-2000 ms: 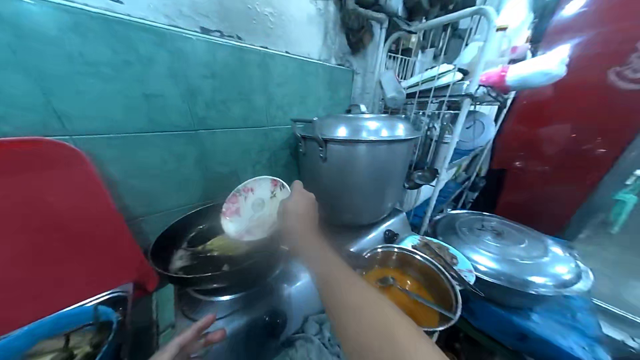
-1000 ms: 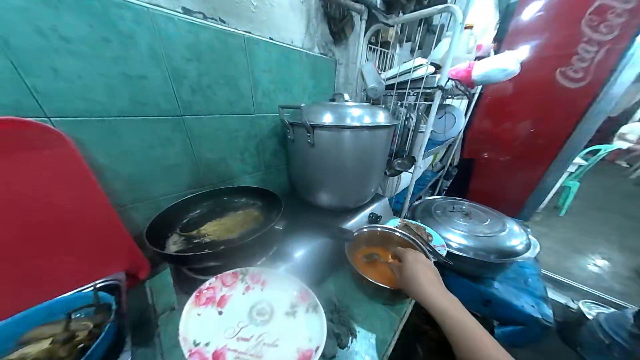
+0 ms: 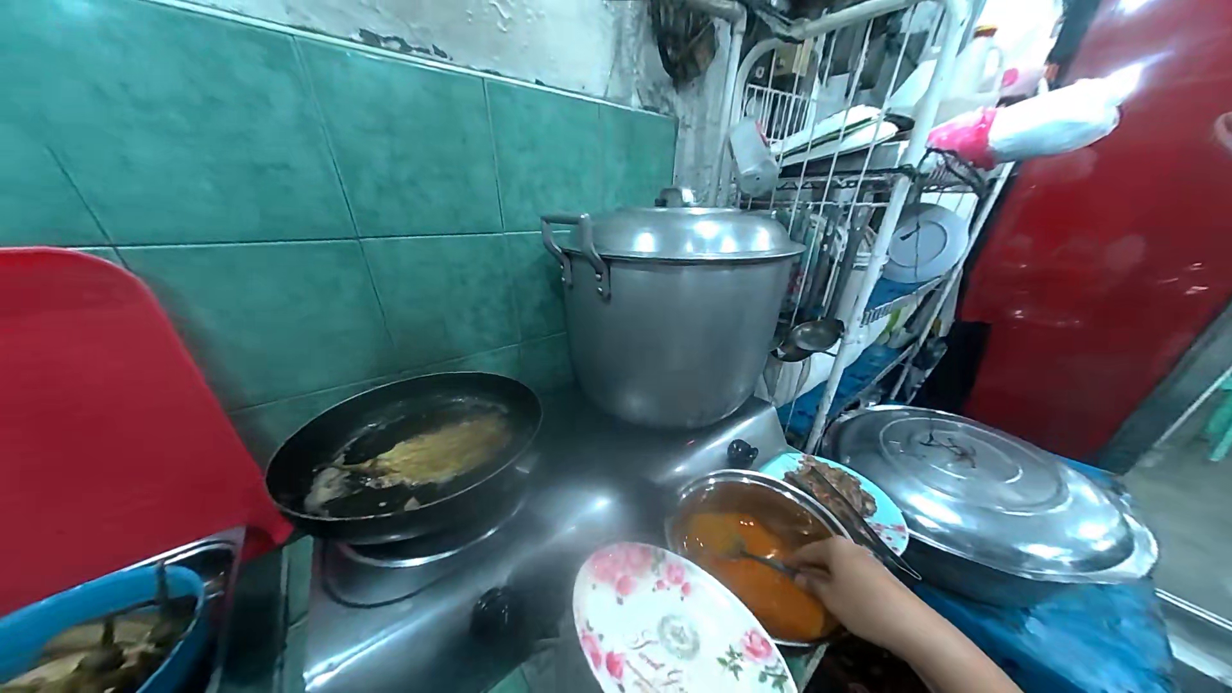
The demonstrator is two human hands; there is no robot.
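My right hand (image 3: 847, 582) holds the handle of a metal utensil (image 3: 765, 560), whose far end dips into orange liquid, apparently beaten egg, in a steel bowl (image 3: 688, 486). Left of that bowl a white floral plate (image 3: 674, 616) is tilted at the bottom edge; whatever supports it is out of view, and my left hand does not show. On the left burner sits a black frying pan (image 3: 289, 481) with yellowish food (image 3: 438, 452) spread in oil. Behind the steel bowl, a turquoise-rimmed plate (image 3: 890, 520) carries brown cooked food (image 3: 847, 486), with metal tongs (image 3: 837, 505) lying across it.
A large lidded aluminium pot (image 3: 679, 327) stands at the stove's back right. Farther right are a lidded oval pan (image 3: 1001, 491) and a white wire rack (image 3: 895, 221). At left are a red board or panel (image 3: 106, 385) and a blue basin (image 3: 183, 597). Green tiles line the wall.
Two seconds ago my right hand held a floral dish tilted over the frying pan, and my left hand showed below. My right hand has since moved right to the steel bowl; my left hand has left view.
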